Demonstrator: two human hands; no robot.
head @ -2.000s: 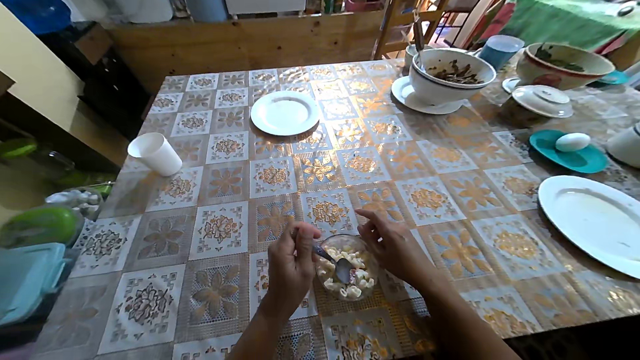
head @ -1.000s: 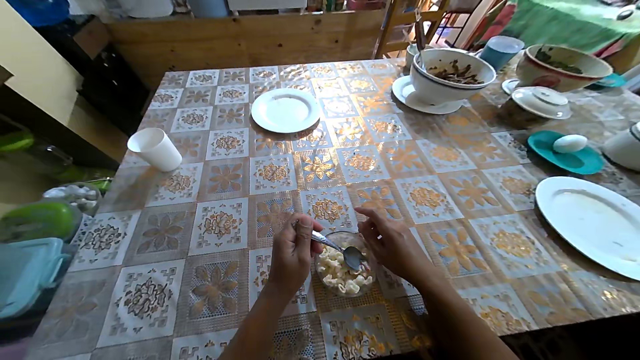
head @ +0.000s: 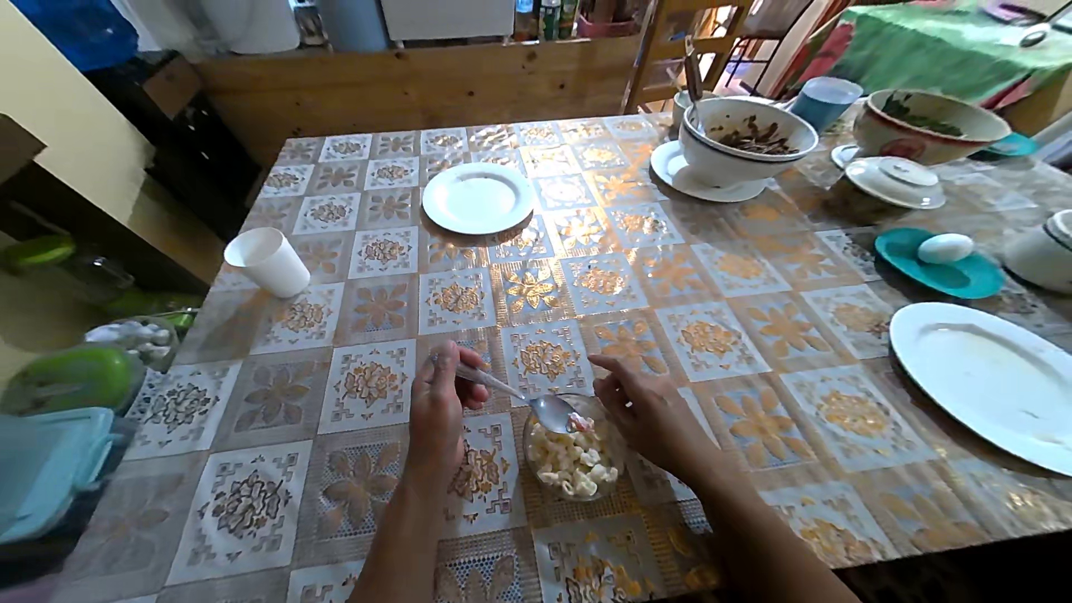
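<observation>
A metal spoon [head: 553,413] is in my left hand [head: 444,398], its bowl tilted over the far side of a clear glass bowl. That glass bowl [head: 576,494] holds pale macaroni-like pieces in a creamy coating, with a pinkish bit [head: 579,423] at the spoon's tip. On the bowl's right, my right hand [head: 641,410] has its fingers apart, near or touching the rim; the exact contact cannot be told. Both hands are low over the patterned tablecloth.
A white plate [head: 477,198] lies beyond the hands, and a white cup [head: 270,263] stands at left. Toward the right are a white oval platter [head: 988,385], a teal saucer [head: 938,272] with an egg [head: 945,248], a lidded dish [head: 896,182] and a food-filled enamel bowl [head: 729,172].
The spoon's bowl has shifted within the glass bowl and now lies by its far rim, with a pinkish bit at the tip. Both hands stay in nearly the same places.
</observation>
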